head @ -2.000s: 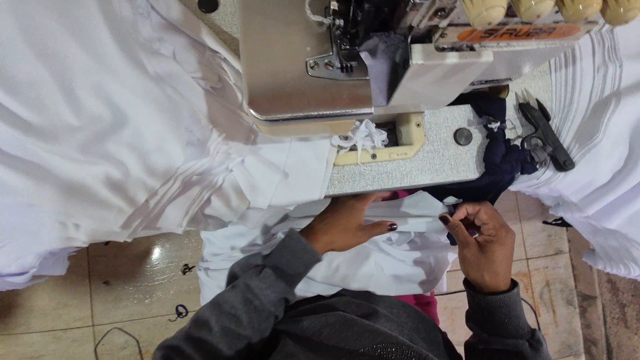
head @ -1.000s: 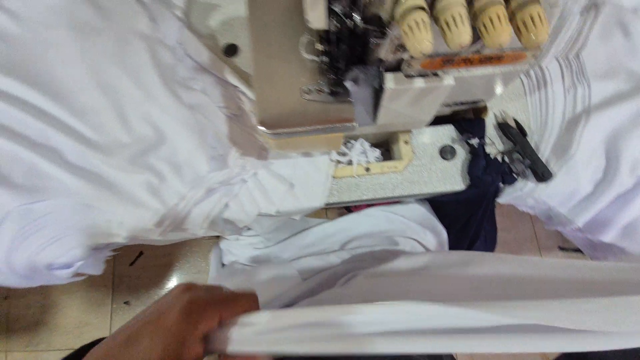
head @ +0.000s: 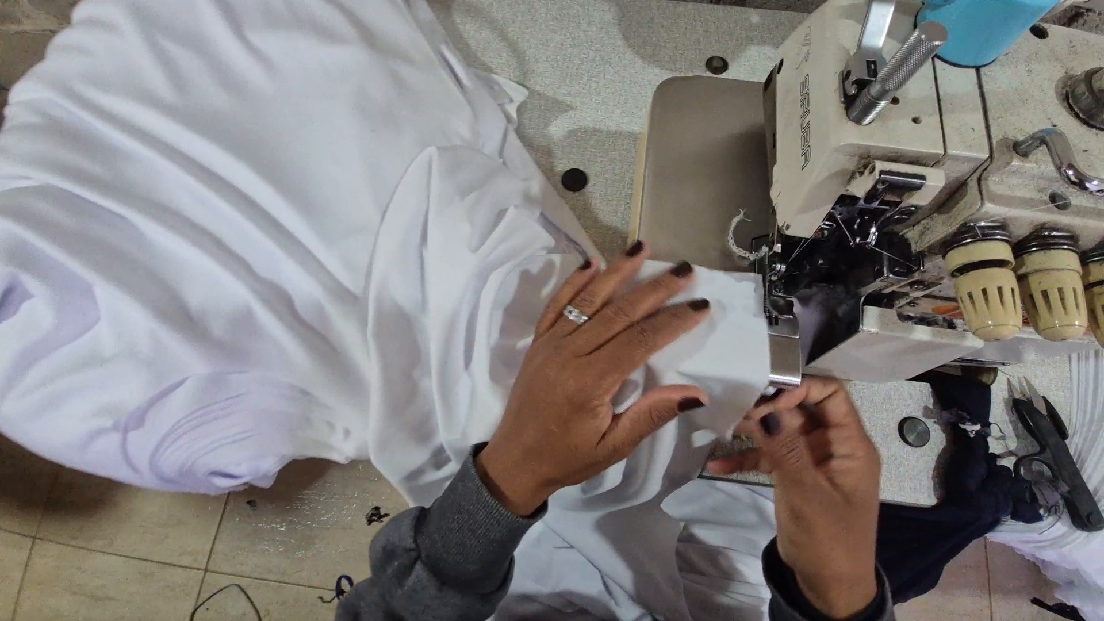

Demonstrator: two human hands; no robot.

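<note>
White knit fabric (head: pixel 724 345) lies beside the presser foot of an overlock sewing machine (head: pixel 828 155), its right edge close to the foot. My left hand (head: pixel 604 371) rests flat on this fabric, palm down with fingers spread, a ring on one finger. Below the foot, at the fabric's lower right corner, my right hand (head: pixel 811 457) pinches the edge between thumb and fingers. Part of the cloth hangs over the table's front edge under my hands. The needle area is partly hidden by the machine head.
A large pile of white fabric (head: pixel 216 198) covers the left side. Black thread snips (head: pixel 1052 457) lie at the right, near dark navy cloth (head: pixel 966 517) and more stacked white fabric. Cream tension dials (head: pixel 987 293) jut from the machine. Tiled floor (head: pixel 112 552) shows below.
The white fabric, held low in front of the table a second ago, is now up at the presser foot. Both hands are now at the machine. The view has shifted and come closer.
</note>
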